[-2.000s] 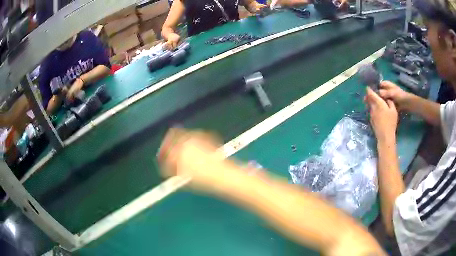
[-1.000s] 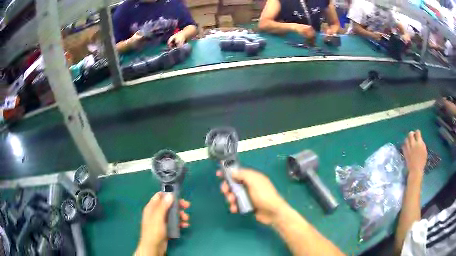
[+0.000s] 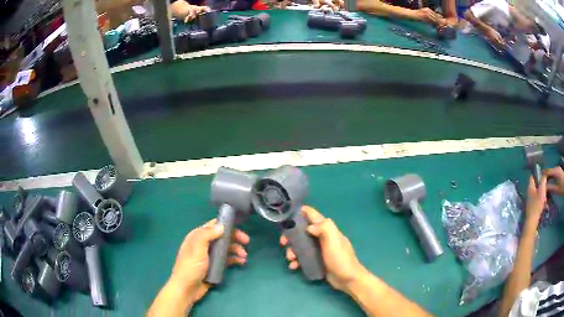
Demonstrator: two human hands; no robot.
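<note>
My left hand (image 3: 196, 254) is closed around the handle of a grey handheld fan (image 3: 234, 186), its round head up. My right hand (image 3: 328, 244) grips the handle of a second grey fan (image 3: 281, 193), whose open, spoked head end faces me. The two heads touch or overlap in front of me, over the green bench (image 3: 346, 297). A third fan (image 3: 405, 191) lies on the bench to the right of my right hand, its handle pointing down and right.
A pile of grey fans (image 3: 62, 226) lies at left beside a metal post (image 3: 102, 102). A clear plastic bag (image 3: 488, 229) lies at right by a neighbour's arm (image 3: 525, 247). Beyond the pale rail (image 3: 346, 153) runs the green conveyor (image 3: 278, 102) with a dark fan (image 3: 462, 85). Workers' hands are opposite.
The two held fans have come together, the left one turned so its head shows side-on. The view has shifted, showing more of the left pile. The neighbour's hands now hold a grey fan.
</note>
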